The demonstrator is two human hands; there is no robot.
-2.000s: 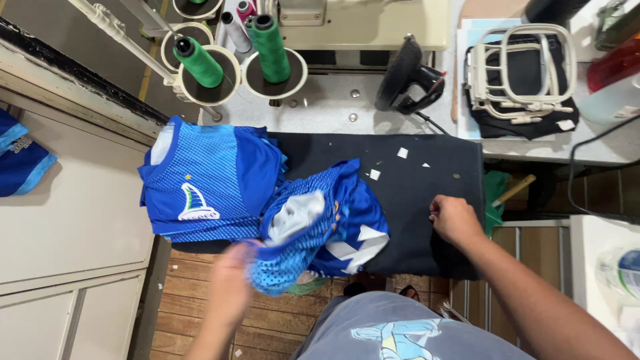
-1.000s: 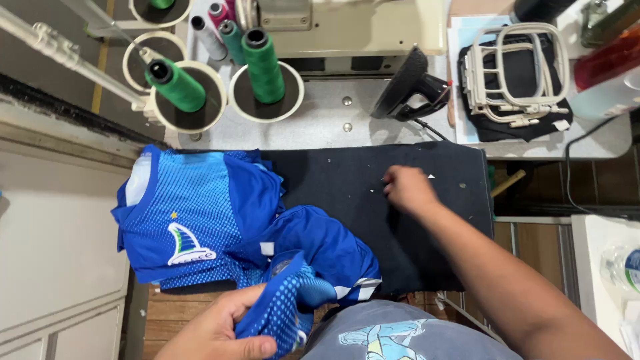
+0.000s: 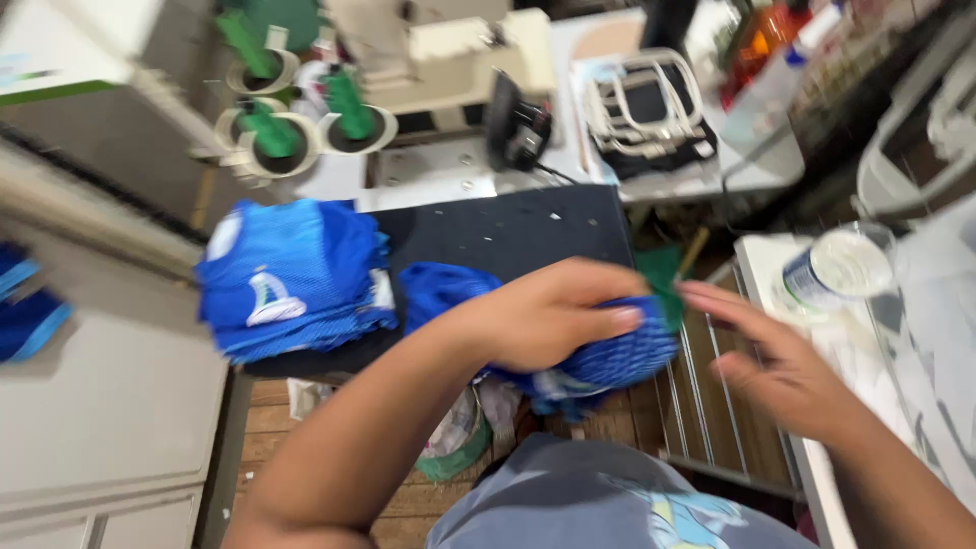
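My left hand (image 3: 560, 313) grips a bunched blue patterned jersey (image 3: 625, 347) above the front right part of the black padded board (image 3: 503, 229). My right hand (image 3: 785, 366) is just right of that jersey, fingers apart and holding nothing, blurred by motion. Another part of blue fabric (image 3: 446, 290) lies on the board behind my left forearm; whether it belongs to the held jersey is hidden. A folded stack of blue jerseys (image 3: 297, 267) with a sail-shaped emblem rests on the board's left end.
Green thread cones (image 3: 351, 107) stand at the back left. A small black iron (image 3: 518, 126) and white embroidery hoops (image 3: 648, 107) are on the table behind the board. At the right, a clear plastic container (image 3: 839, 267) stands on a white surface. Below the board is a green-rimmed bin (image 3: 457, 450).
My left hand has carried the gripped jersey rightward, from near the stack to the board's right end. My right hand has left the board's top and moved right. The view has shifted.
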